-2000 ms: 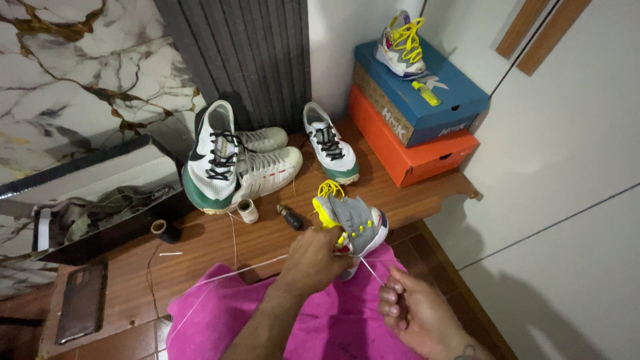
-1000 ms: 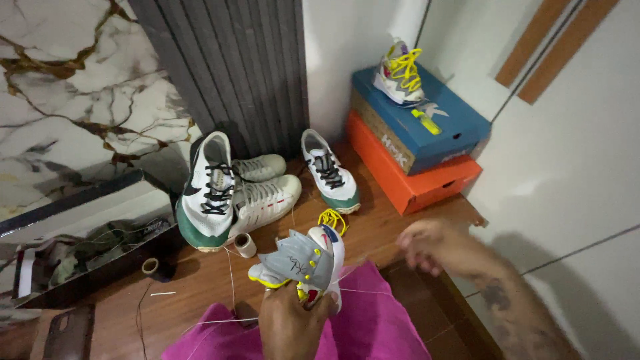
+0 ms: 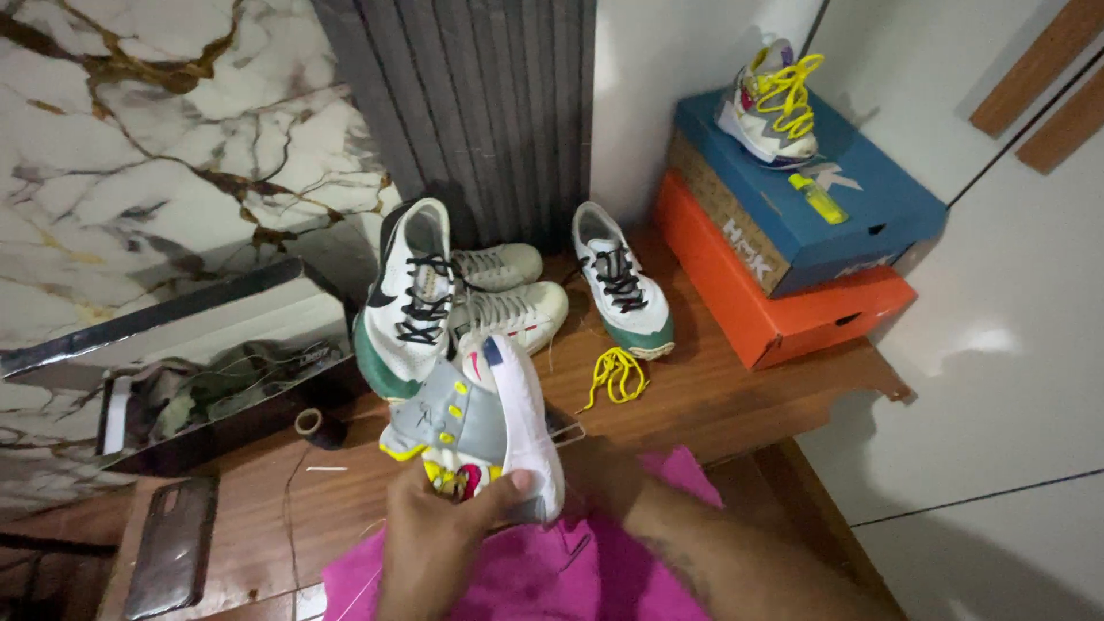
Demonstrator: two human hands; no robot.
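Observation:
My left hand (image 3: 453,517) grips a grey and white sneaker (image 3: 524,423) with yellow eyelets, its white sole side turned to the right. Just right of the sole is my right hand (image 3: 595,483), dark and blurred; a thin wire-like piece and a dark part show by its fingers, and its grip is unclear. A pink cloth (image 3: 535,573) lies beneath both hands. Loose yellow laces (image 3: 617,377) rest on the wooden bench beyond them. A thin pale thread runs down over the cloth at the left. A dark thread spool (image 3: 320,429) stands left of the held sneaker.
White-green sneakers (image 3: 625,297) and pale sneakers (image 3: 517,315) stand at the back of the wooden bench (image 3: 690,423). An open black box (image 3: 129,341) and a dark phone case (image 3: 172,548) lie left. At right, a blue shoebox (image 3: 871,207) on an orange one (image 3: 776,323) bears another sneaker (image 3: 768,112).
The held sneaker has turned, its sole side now facing right. My right hand, out to the right a second ago, has come in beside it. The laces now lie apart from the sneaker.

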